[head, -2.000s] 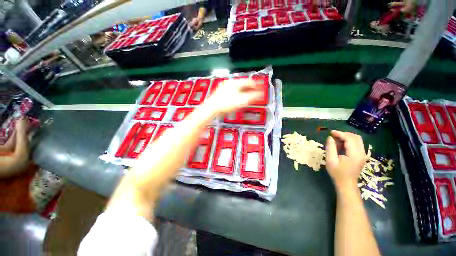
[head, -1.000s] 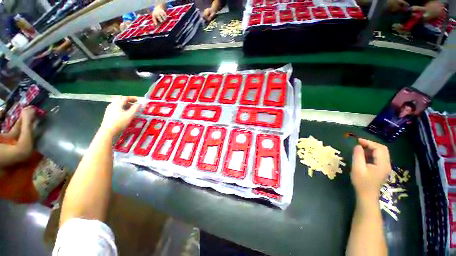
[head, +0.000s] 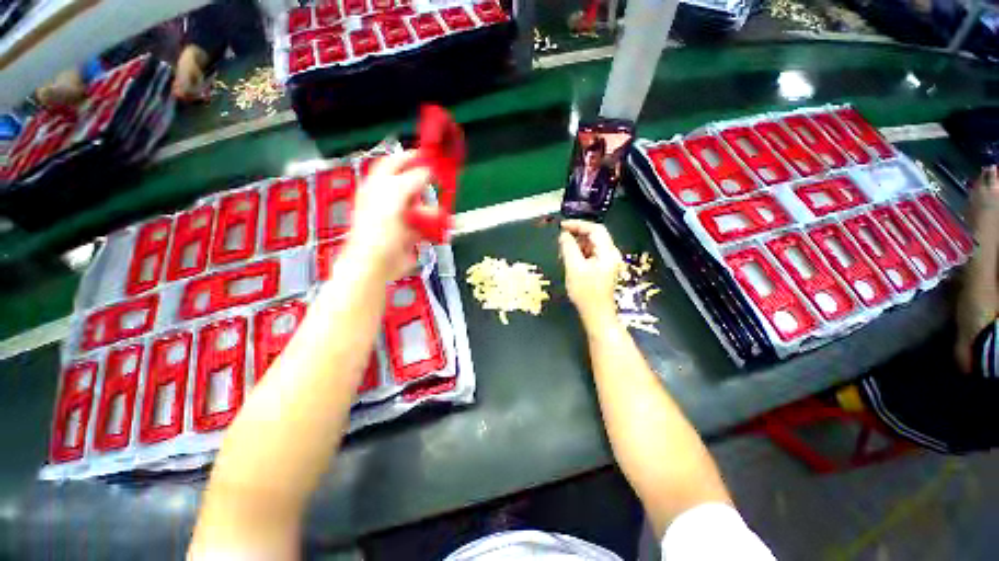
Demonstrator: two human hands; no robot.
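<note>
My left hand (head: 391, 208) is raised over the upper right part of the left tray (head: 214, 294). It grips a red plastic housing (head: 440, 164), which is tilted and motion-blurred. Other red housings (head: 222, 373) lie in the tray pockets; my forearm covers part of them. My right hand (head: 589, 254) is just below the phone, between a heap of small pale pieces (head: 507, 287) and scattered pale strips (head: 638, 298). Its thumb and fingers are close together; I cannot tell whether a small piece is between them.
A stack of trays with red housings (head: 797, 228) stands on the right. A phone (head: 597, 170) leans against a grey post (head: 642, 68). More tray stacks (head: 400, 57) stand beyond the green belt (head: 526, 148). Another person's arm (head: 978, 268) is at the right edge.
The view has swung right, bringing the right tray stack fully in. My left hand has moved from the tray's left side to its upper right and has taken hold of a red housing.
</note>
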